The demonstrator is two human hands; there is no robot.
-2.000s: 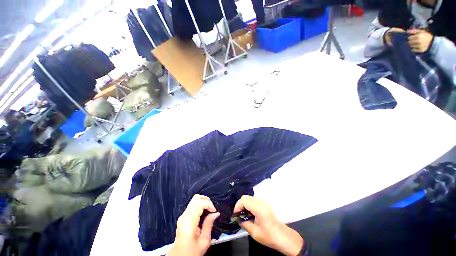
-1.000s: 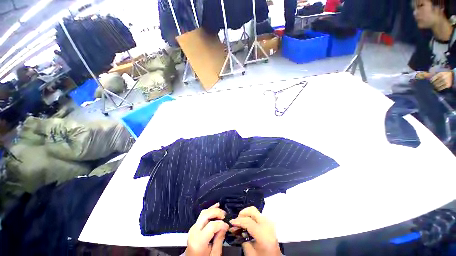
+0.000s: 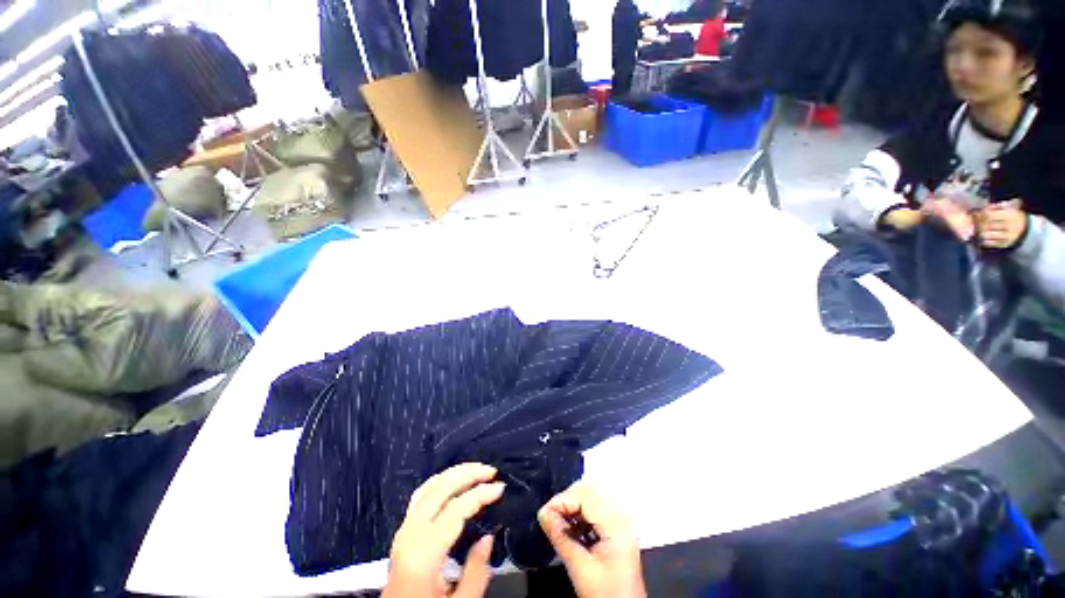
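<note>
A dark pinstriped garment (image 3: pixel 409 409) lies spread on the white table (image 3: pixel 818 421), its near end bunched up at the front edge. My left hand (image 3: pixel 450 532) holds the bunched black cloth (image 3: pixel 520 502), fingers on top and thumb below. My right hand (image 3: pixel 593 540) is at the right side of the bunch, thumb and forefinger pinched together at the cloth. A small dark object shows inside the right palm, too small to name. A small pale glint sits on the cloth just above the bunch.
A thin triangular hanger (image 3: pixel 625 240) lies on the far tabletop. A person (image 3: pixel 993 152) sits at the right with a blue-grey garment (image 3: pixel 853 292). A blue bin (image 3: pixel 280 280) stands at the left edge, olive sacks (image 3: pixel 82 350) beyond it. Checked cloth (image 3: pixel 952 508) hangs at lower right.
The view has shifted, showing more of the person at right. My hands have moved slightly apart at the bunch; the left fingers now spread over the cloth. The garment stays spread.
</note>
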